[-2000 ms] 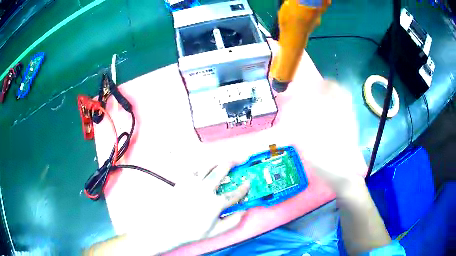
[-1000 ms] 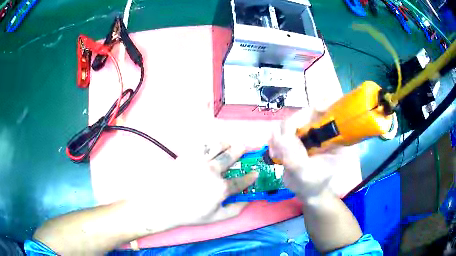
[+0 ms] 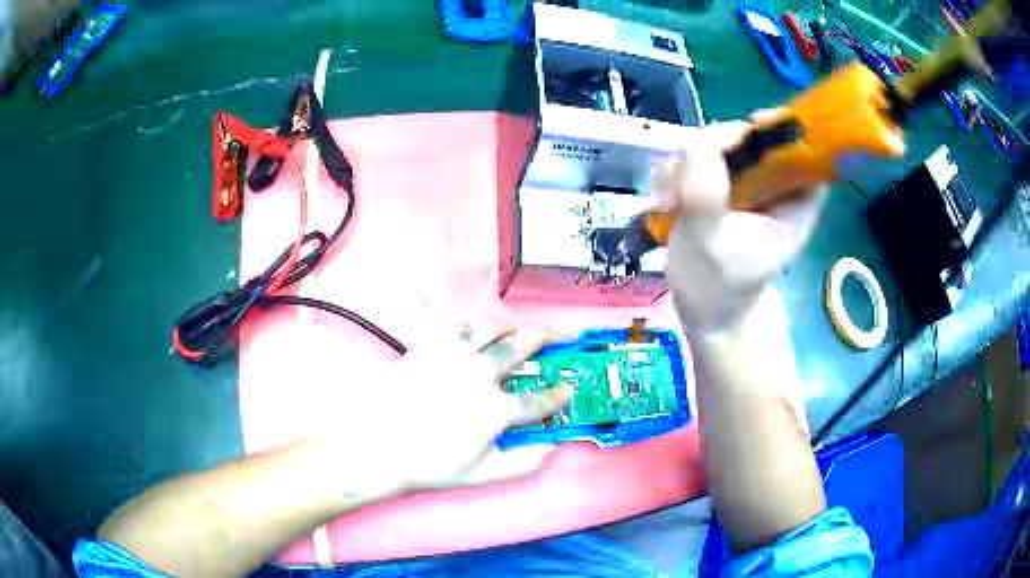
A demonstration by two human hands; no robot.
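A green circuit board (image 3: 621, 384) lies in a blue tester housing (image 3: 681, 390), wide end to the right, on the pink mat. An orange-brown flex tab (image 3: 638, 331) sticks up at its top edge. My left hand (image 3: 452, 412) holds the housing's narrow end, fingers resting on the board. My right hand (image 3: 734, 231) grips the orange electric screwdriver (image 3: 808, 136), its tip at the metal pickup of the screw feeder (image 3: 587, 158). Whether a screw is on the tip cannot be seen.
Red (image 3: 228, 169) and black (image 3: 328, 141) clamps with coiled leads lie at the mat's left. A tape roll (image 3: 855, 303) and a black-sided box (image 3: 921, 237) stand right. A blue bin (image 3: 864, 497) is at lower right. Other blue testers (image 3: 774, 43) lie at the back.
My right hand has moved the screwdriver up from the board to the screw feeder's pickup. My left hand stays on the housing. The camera view has shifted.
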